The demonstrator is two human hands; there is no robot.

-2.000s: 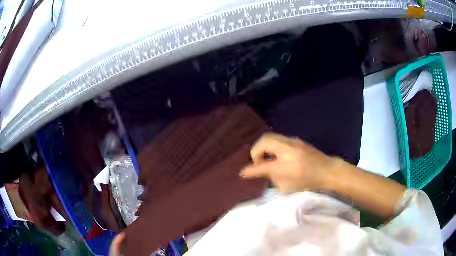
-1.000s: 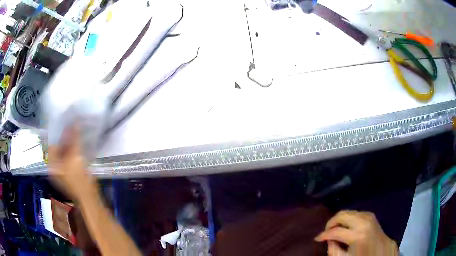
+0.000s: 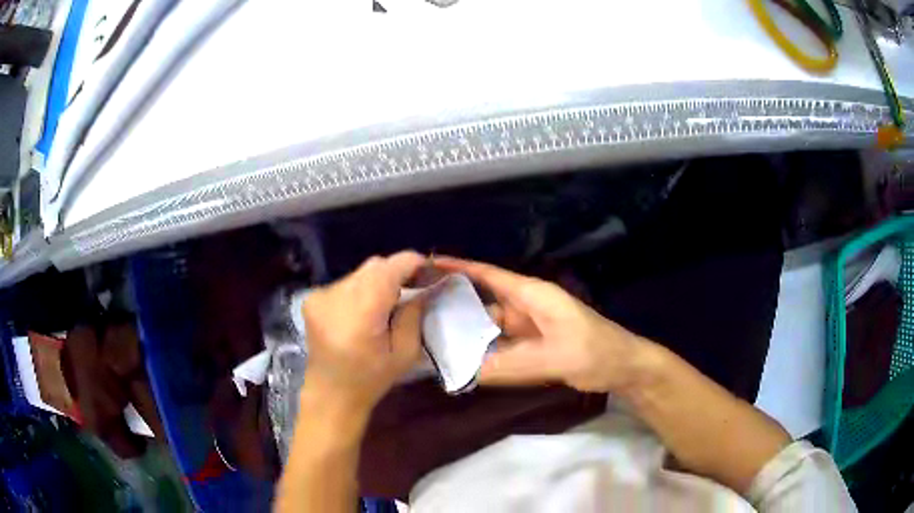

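Observation:
A small collar piece [image 3: 459,331] with its white backing outward and a thin dark edge is held between both hands, above the lap. My left hand [image 3: 361,326] grips it from the left, with the fingertips at its top edge. My right hand [image 3: 556,326] grips it from the right, with the thumb below and fingers above. The fingers hide part of the piece. Brown pieces [image 3: 401,441] lie on the dark cloth over the lap, below the hands.
The white table's edge carries a numbered ruler strip [image 3: 451,149]. White pieces [image 3: 135,105] lie at its left. Yellow and green scissors [image 3: 802,38] are at upper right. A teal basket [image 3: 840,351] stands right; a blue crate [image 3: 165,391] with brown pieces stands lower left.
My left hand has come back from the left of the table to the lap. My right hand has moved left to meet it, and both now hold the white-backed piece.

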